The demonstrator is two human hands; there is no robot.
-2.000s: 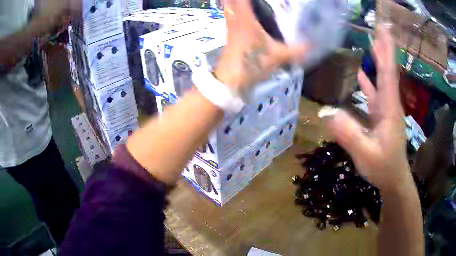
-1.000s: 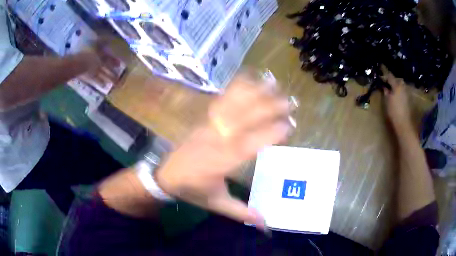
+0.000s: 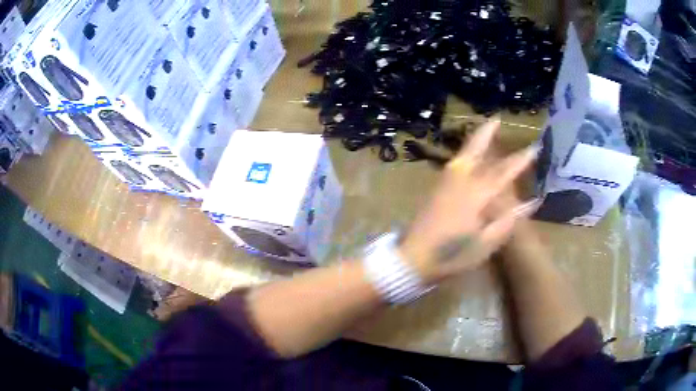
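My left hand (image 3: pixel 469 210), with a white band at its wrist, is over the tabletop with its fingers stretched and apart. Nothing shows in it. My right hand (image 3: pixel 510 200) is behind it and mostly hidden, so its hold cannot be seen. An open white box (image 3: pixel 599 172) stands just right of both hands with a flap upright. A closed white box (image 3: pixel 267 172) with a blue square logo stands left of my hands. The heap of black cables (image 3: pixel 435 65) lies beyond my hands, with loose bundles at its near edge.
A stack of closed boxes (image 3: pixel 164 76) stands at the upper left. Clear plastic with white material (image 3: pixel 671 252) lies at the right of the brown tabletop (image 3: pixel 168 237). Another box (image 3: pixel 637 44) is at the upper right. A blue object (image 3: pixel 46 313) is on the green floor at lower left.
The logo box that was near the front edge now shows left of my hands, beside the stack. My left hand has moved right, close to my right hand. The open box has come into view.
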